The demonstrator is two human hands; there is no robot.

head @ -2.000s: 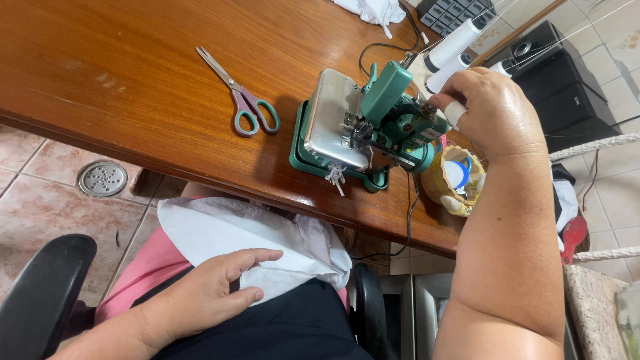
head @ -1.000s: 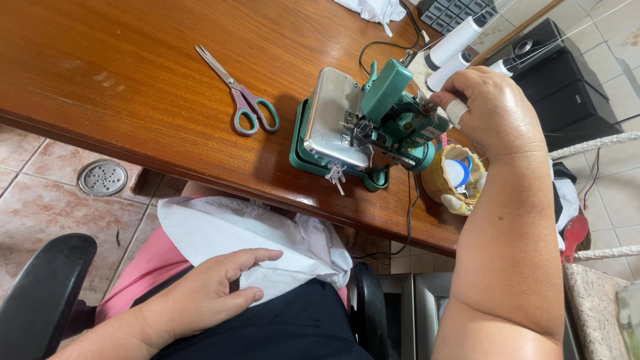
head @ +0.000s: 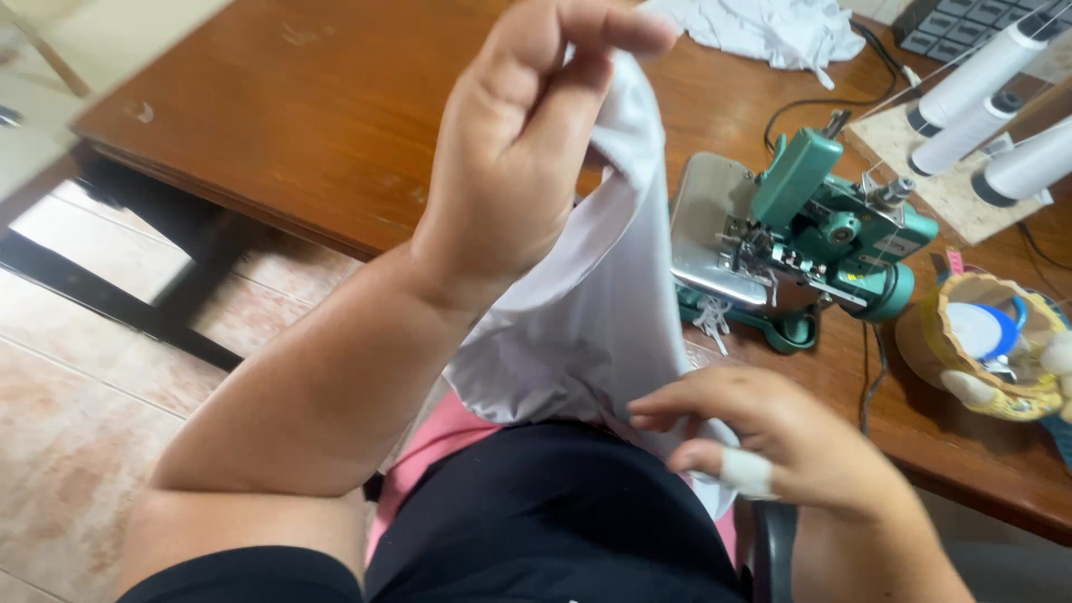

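Note:
My left hand (head: 523,142) is raised over the table and grips the upper edge of a white cloth (head: 645,276), which hangs down in folds to my lap. Low at the right of the cloth, my right hand (head: 754,435) has its fingers apart beside the fabric, with white tape around its thumb; whether it touches the cloth is unclear. To the right of the cloth stands a green overlock sewing machine (head: 837,218) with a metal plate, and white thread ends hang from its front.
White thread cones (head: 976,75) stand on a board behind the machine. A decorated basket (head: 921,335) holding small items sits near the table's right edge. Another white cloth (head: 754,29) and a dark drawer organizer (head: 955,25) lie at the back, with a black cable between.
My left hand has lifted the white cloth from my lap. My right hand has left the machine and come down beside the cloth. The view has shifted left.

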